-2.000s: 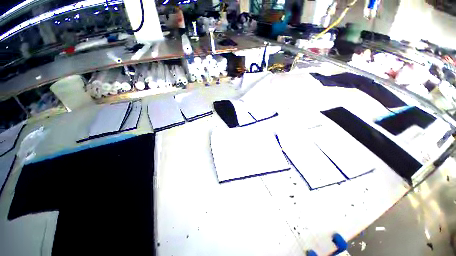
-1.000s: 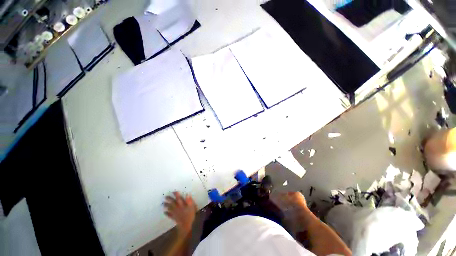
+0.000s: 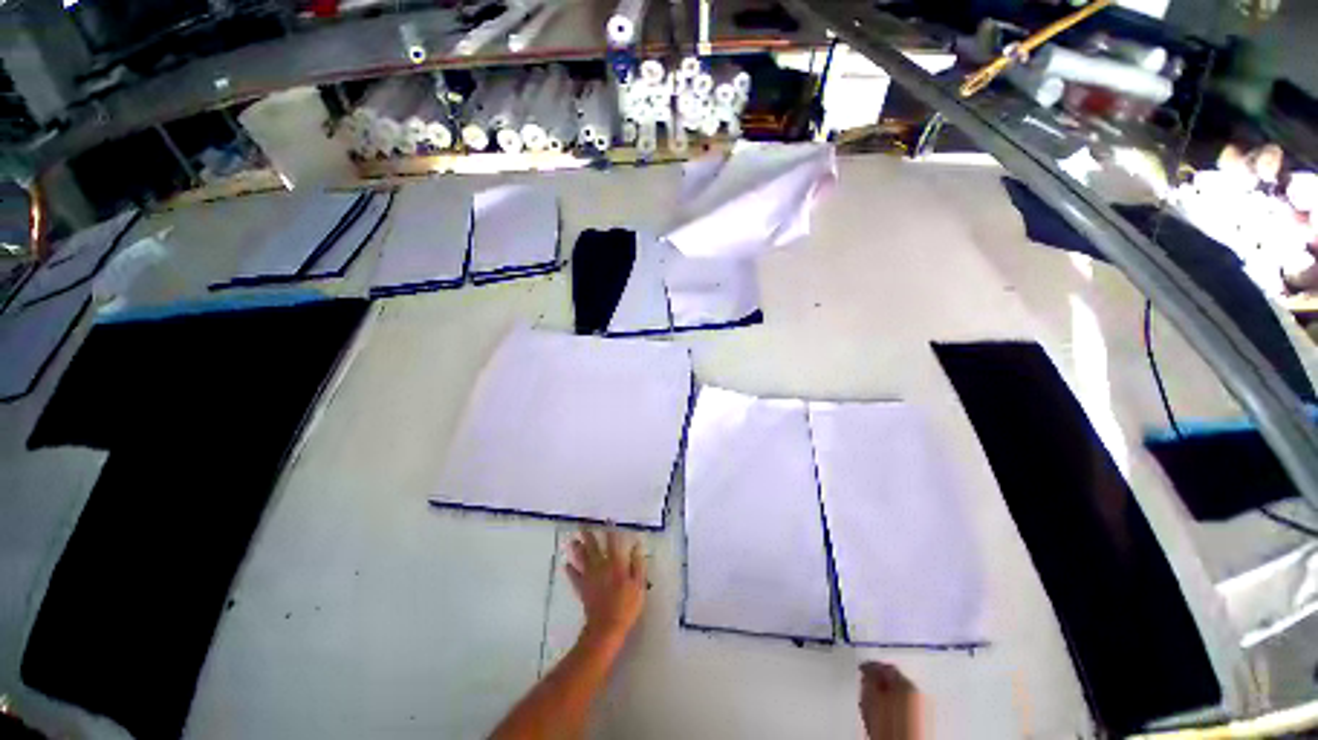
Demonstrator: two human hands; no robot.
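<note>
A square fabric block with white paper on top [image 3: 571, 427] lies on the off-white table [image 3: 376, 578] in front of me. My left hand [image 3: 609, 578] is at its front edge, fingers spread, holding nothing; I cannot tell if the fingertips touch the block. Two narrower paper-topped blocks [image 3: 752, 513] [image 3: 911, 521] lie side by side to the right, nearly touching. My right hand [image 3: 889, 700] is just in front of them near the bottom edge, small and blurred, its fingers seeming curled; whether it holds anything is unclear.
A large black L-shaped fabric stack [image 3: 188, 434] lies at the left, with a blue strip on its back edge. A long black fabric piece [image 3: 1084, 535] lies at the right. Smaller paper-topped blocks [image 3: 513, 231] and crumpled paper [image 3: 759, 200] lie behind. A grey rail [image 3: 1099, 217] crosses the upper right.
The view has moved in closer over the table and lifted. My left hand has moved from the table's front edge to the square block. My right hand has come up over the table.
</note>
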